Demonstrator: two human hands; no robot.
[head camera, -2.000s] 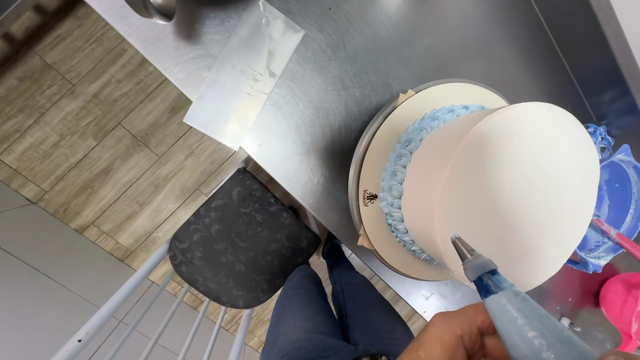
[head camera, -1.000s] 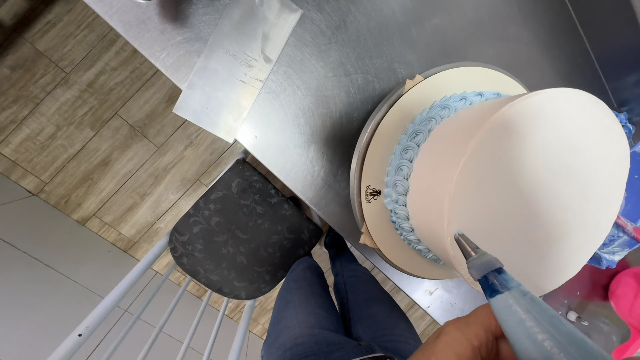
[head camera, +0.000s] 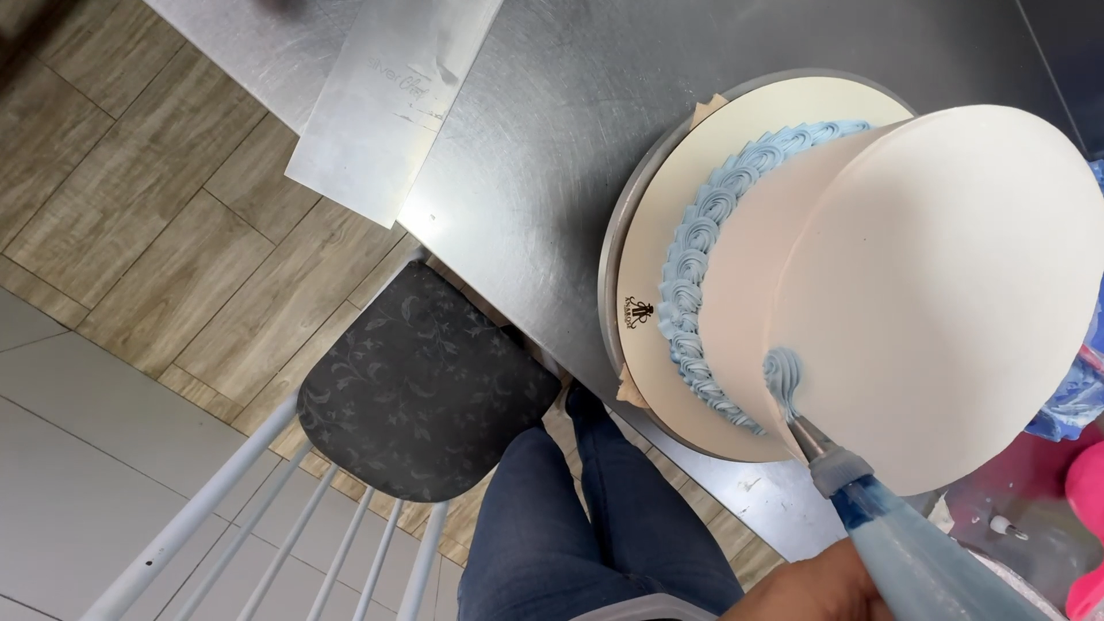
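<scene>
My left hand (head camera: 811, 586) is at the bottom edge, against a piping bag (head camera: 931, 552) of pale blue frosting; its fingers are partly hidden behind the bag. The metal piping tip (head camera: 809, 438) touches the near top edge of a tall, smooth, pale cake (head camera: 949, 293). A blue frosting swirl (head camera: 783, 375) lies there, joined to the tip. Blue piped rosettes (head camera: 697, 233) run round the cake's base on a cream cake board (head camera: 642, 362), which rests on a round turntable (head camera: 611, 259). My right hand is out of view.
A metal sheet (head camera: 388, 112) overhangs the edge of the steel table (head camera: 526, 172). Below stands a chair with a dark patterned seat (head camera: 423, 388). Blue-smeared plastic (head camera: 1069, 401), a bright pink object (head camera: 1088, 492) and a small piping nozzle (head camera: 1007, 528) are at right.
A blue swirl has appeared on the cake's top edge, where the earlier frames show bare frosting beside the tip. The piping tip now sits just below it.
</scene>
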